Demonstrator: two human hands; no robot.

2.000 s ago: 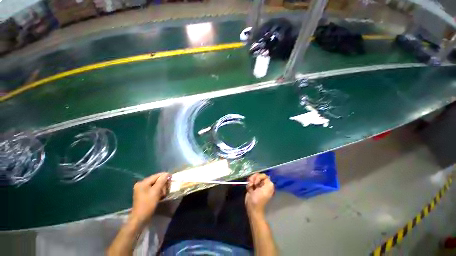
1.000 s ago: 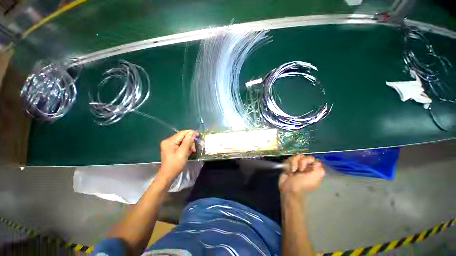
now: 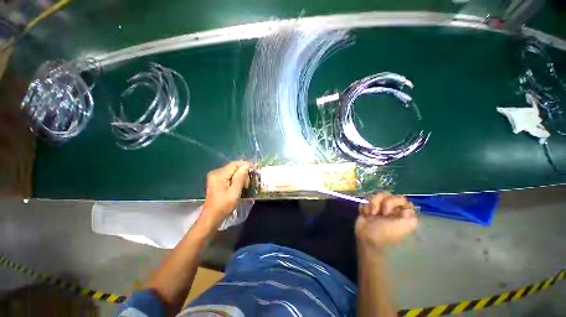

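Note:
My right hand [image 3: 386, 220] is closed on a thin whitish tool or rod [image 3: 342, 196], which points left across the near edge of the cream-yellow taped block [image 3: 304, 178]. My left hand [image 3: 228, 186] is at the block's left end, thumb and fingers pinched on the end of a thin strand [image 3: 197, 145] that runs back to the left-centre coil [image 3: 152, 111]. The fingers hide the pinched end. A fan of fine translucent strands [image 3: 282, 99] lies behind the block. A shiny dark-and-silver open coil [image 3: 354, 133] lies right of the fan.
A tangled silver-grey coil pile [image 3: 57, 102] lies far left. A white scrap [image 3: 524, 119] and dark thin strands [image 3: 543, 80] lie far right. A pale rail [image 3: 205, 40] runs along the back. A white bag [image 3: 146, 223] and blue bag or bin [image 3: 462, 206] are below the bench edge.
The view has tilted down since the first frame and shifted slightly since the second. My right hand's rod, blurred a second ago, now shows against the block's near edge. My left hand stays pinched.

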